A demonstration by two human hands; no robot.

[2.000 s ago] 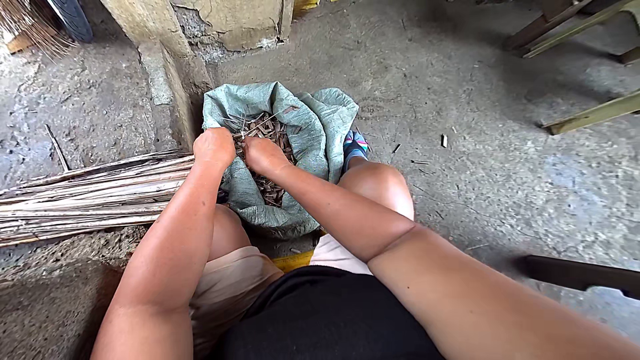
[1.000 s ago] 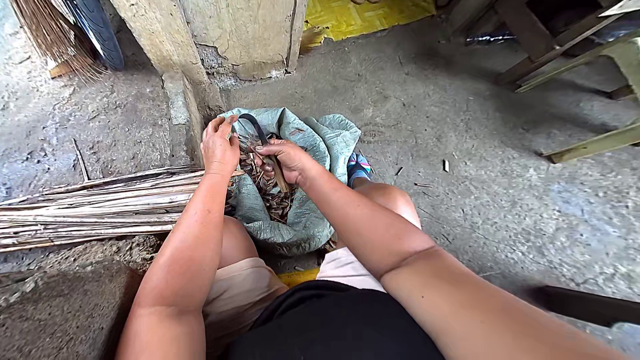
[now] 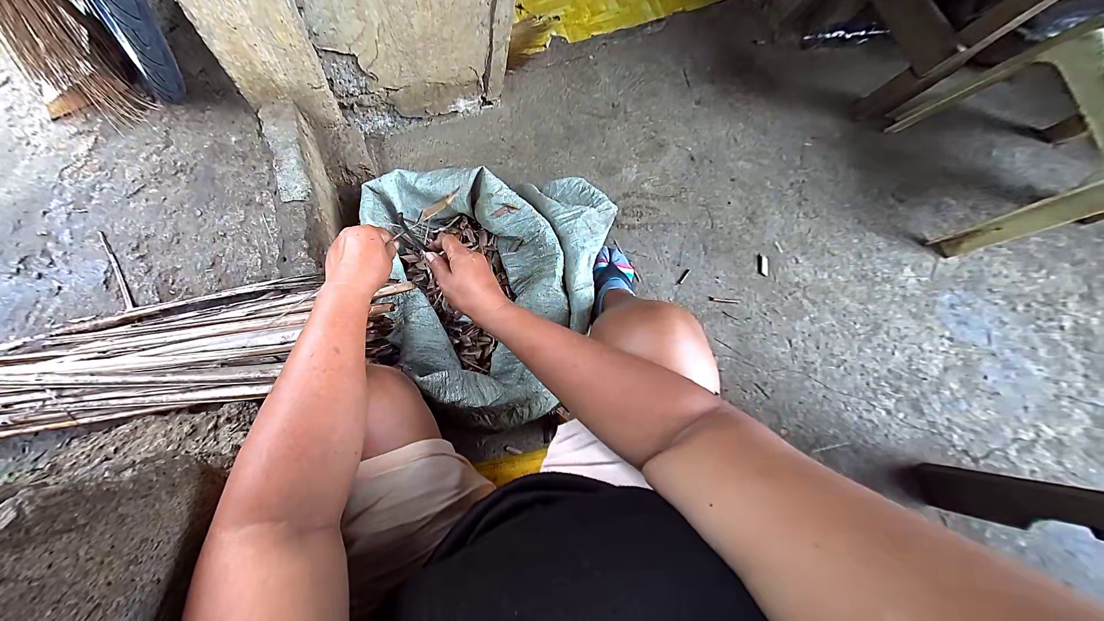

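Between my knees stands a green woven sack (image 3: pixel 526 246), its rim rolled down, holding brown dry chips (image 3: pixel 470 341). My left hand (image 3: pixel 360 259) is a closed fist over the sack's left rim; thin pale strips stick out of it. Just to its right, above the chips, my right hand (image 3: pixel 466 272) grips a dark, narrow tool (image 3: pixel 409 233), which looks like a knife; its handle is hidden by the fingers. The tool's tip is close to the left fist. A bundle of long dry stalks (image 3: pixel 172 354) lies on the left, one end reaching the sack.
A cracked concrete post (image 3: pixel 405 52) and a low ledge (image 3: pixel 297 172) stand beyond the sack. Stick brooms (image 3: pixel 69 52) and a tire (image 3: pixel 147 43) are at upper left. Chair legs (image 3: pixel 1018 216) stand to the right, and a rough stone block (image 3: pixel 103 535) is at lower left.
One second ago my left hand was raised with its fingers apart beside the curved dark tool; now it is a fist. The right hand still has the tool, now lower over the chips.
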